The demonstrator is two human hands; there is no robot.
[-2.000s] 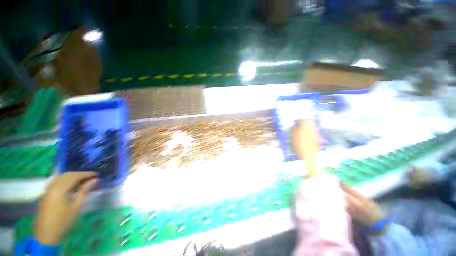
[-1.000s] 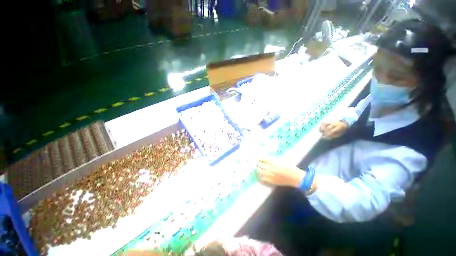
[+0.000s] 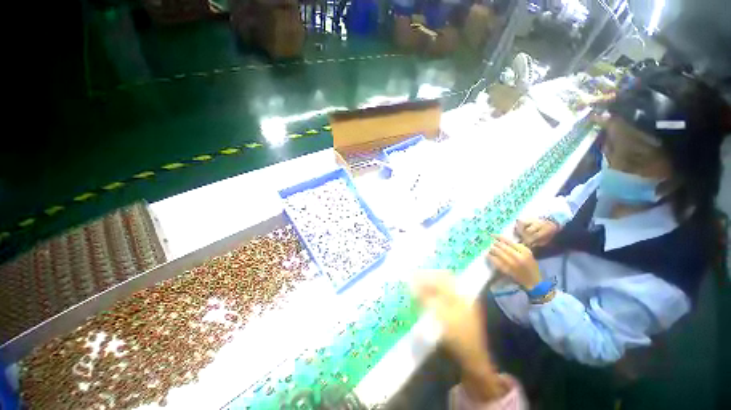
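Note:
My right hand (image 3: 455, 316), with a pink sleeve, is raised over the near edge of the line, beside the green PCB panels (image 3: 385, 314). It is motion-blurred, so its fingers and anything between them cannot be made out. My left hand is not in view. The panels run in the rail from the bottom centre to the upper right, partly washed out by glare. A blue bin (image 3: 337, 228) of small pale components stands behind them. A wide heap of copper-coloured components (image 3: 172, 320) lies left of the bin.
A brownish component tray (image 3: 80, 260) lies behind the heap. The edge of another blue bin (image 3: 10, 388) shows at lower left. An open cardboard box (image 3: 385, 128) and a smaller blue bin (image 3: 405, 146) stand farther back. A masked co-worker (image 3: 593, 280) sits close at right, both hands near the panels.
The view has turned right since the oldest frame. My right hand, earlier over the pale-component bin, is now by the rail's near edge. My left hand has left the picture. The co-worker's hands have shifted.

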